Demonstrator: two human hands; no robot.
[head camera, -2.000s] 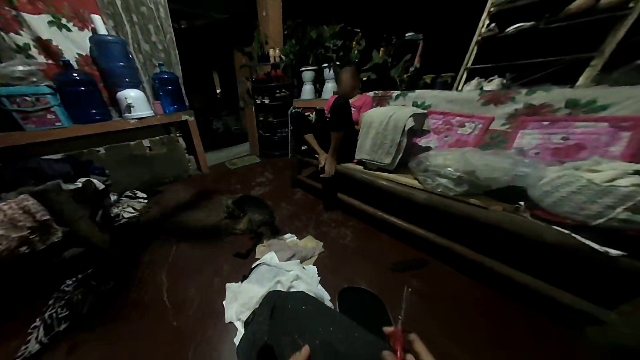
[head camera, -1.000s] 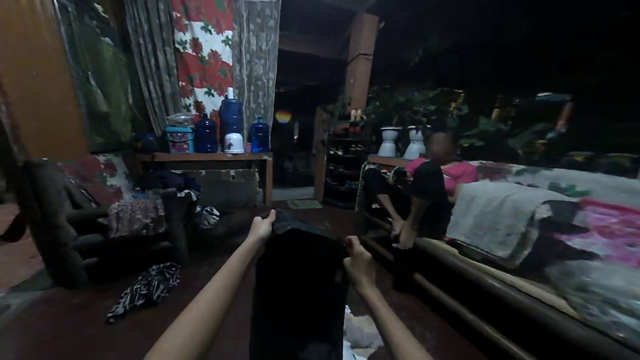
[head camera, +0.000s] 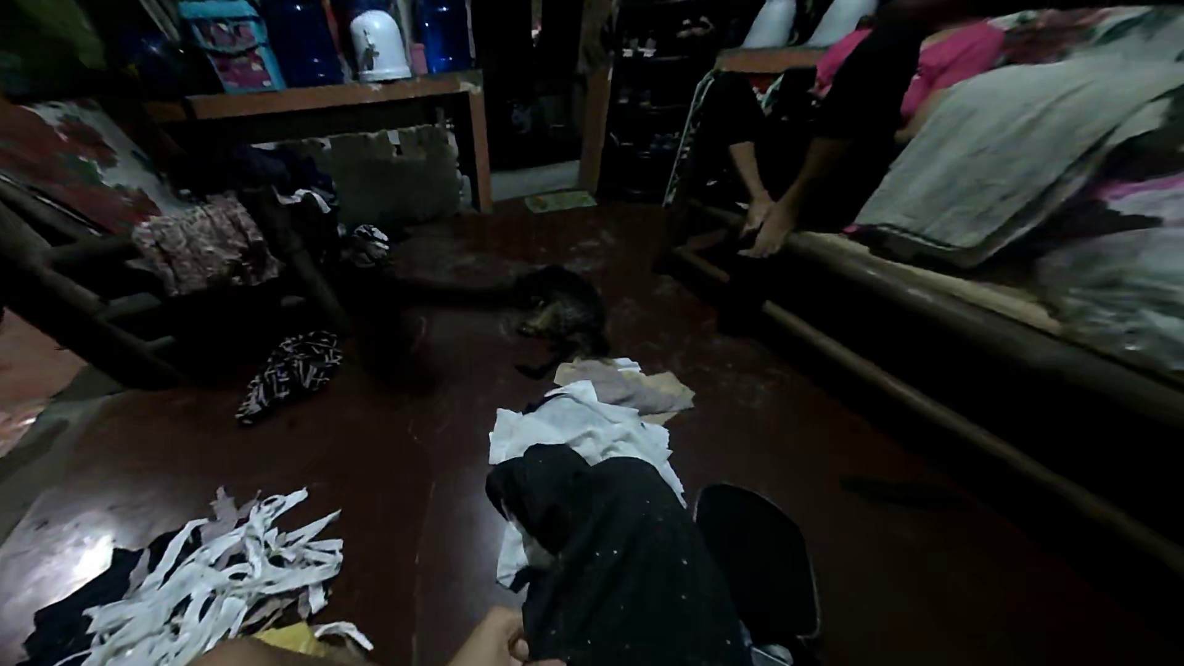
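Note:
At the bottom edge, my left hand (head camera: 499, 636) grips the left side of a black cloth (head camera: 629, 555) with small pale specks. The black cloth is spread forward over white cloth pieces (head camera: 592, 425). A beige cloth piece (head camera: 638, 387) lies just beyond them on the floor. My right hand is out of view. To the left, a tangled heap of white cloth strips (head camera: 231, 573) lies partly on dark cloth, beside a bit of yellow material (head camera: 294, 638). Right of the black cloth is a dark flat object with a rounded edge (head camera: 758, 555), its kind unclear.
A dark-furred animal (head camera: 566, 310) is on the red floor beyond the cloths. A person (head camera: 814, 139) sits on the wooden bench (head camera: 925, 287) at right. Patterned cloth (head camera: 291, 375) lies near a wooden chair (head camera: 55, 268) at left. A table (head camera: 370, 92) with blue water jugs stands behind.
The black cloth, held up between both my hands one second ago, is now lowered over the white cloth. My right hand has left the view. The view has tilted down.

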